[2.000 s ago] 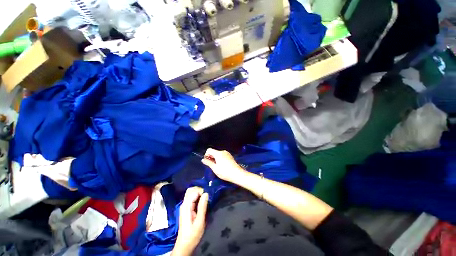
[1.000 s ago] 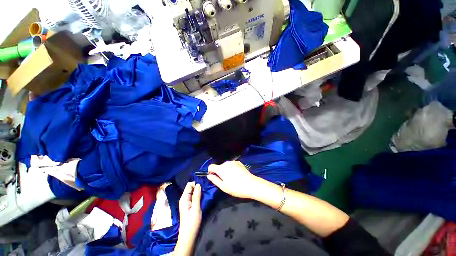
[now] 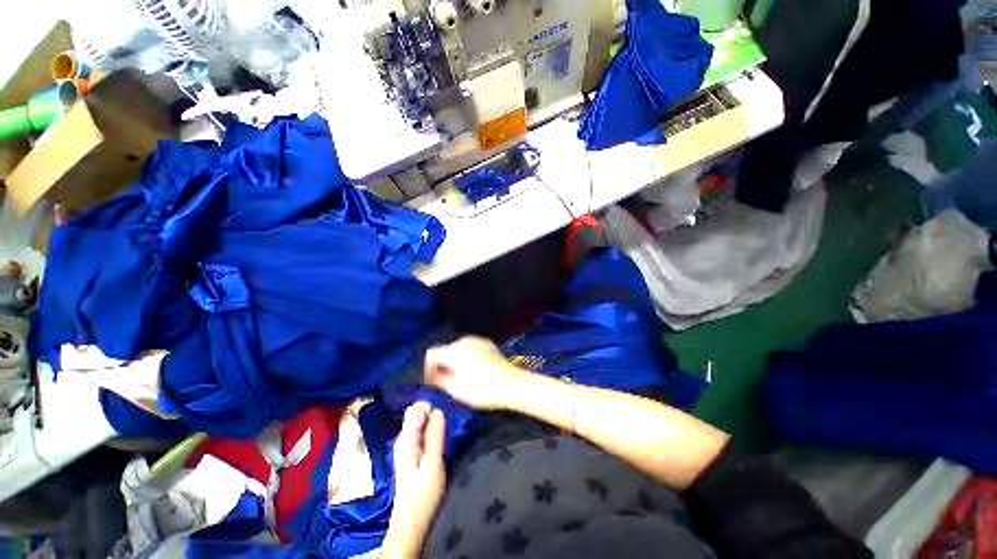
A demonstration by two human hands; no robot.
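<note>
A royal blue satin garment (image 3: 607, 339) lies over my lap and hangs down on both sides of my hands. My left hand (image 3: 420, 448) is upright at the lower centre, its fingertips pinching a fold of the blue cloth. My right hand (image 3: 470, 371) is just above and to the right of it, with curled fingers close to the cloth. The thin dark tool in my right hand is mostly hidden by the fingers now.
A blue garment pile (image 3: 317, 284) covers the table at left. An off-white overlock machine (image 3: 508, 76) stands behind, with folded blue cloth (image 3: 645, 76) beside it. A red tie (image 3: 583, 223) hangs at the table edge (image 3: 492, 246). Red cloth (image 3: 312, 442) and offcuts lie lower left.
My right hand has moved slightly left and up from a second ago, and the tool that showed at its fingertips is now hidden. My left hand stays nearly in place.
</note>
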